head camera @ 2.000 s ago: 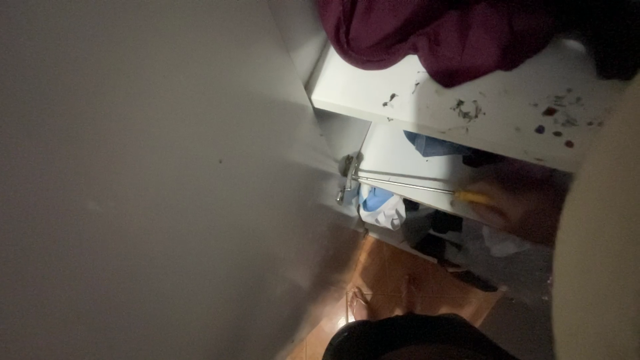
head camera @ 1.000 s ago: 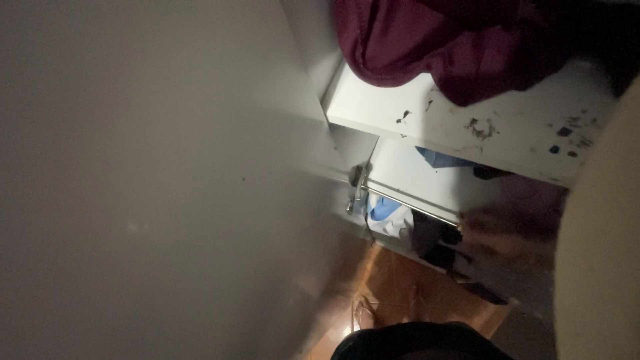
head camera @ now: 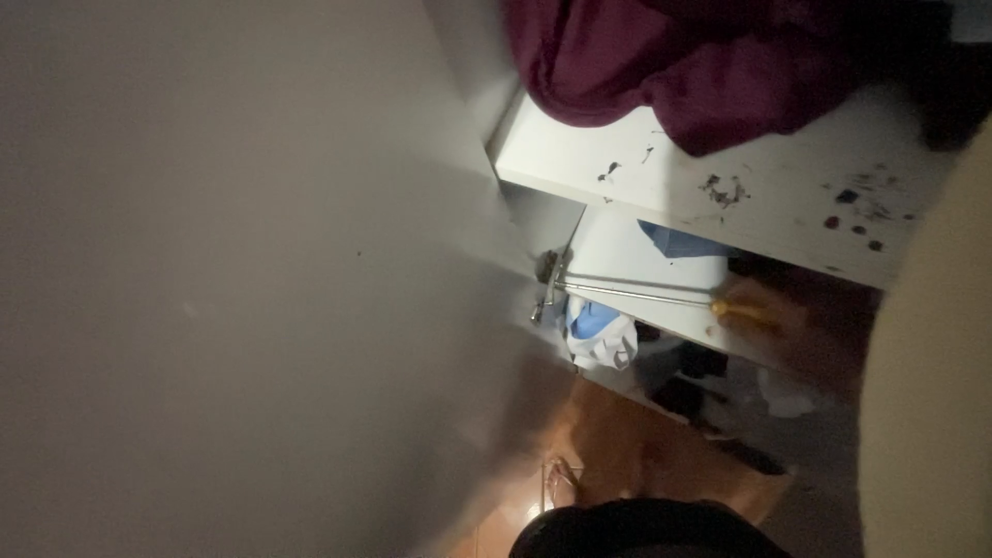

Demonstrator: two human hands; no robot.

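Observation:
A long screwdriver with a yellow handle lies across the view over a lower white shelf, its thin shaft running left to a metal cabinet hinge. Around the handle, in deep shadow, is one of my hands, which looks like the right; its fingers are blurred. The shaft's tip meets the hinge, which joins the door to the cabinet's side wall. My left hand is not seen.
A grey-white cabinet door fills the left side. Maroon cloth lies on the stained upper shelf. Blue cloth sits on the shelf below; a white and blue bundle is lower still. A foot stands on the wooden floor.
The yellow handle, plain two seconds ago and hard to make out one second ago, shows plainly again. The hand stays near the same place by the lower shelf.

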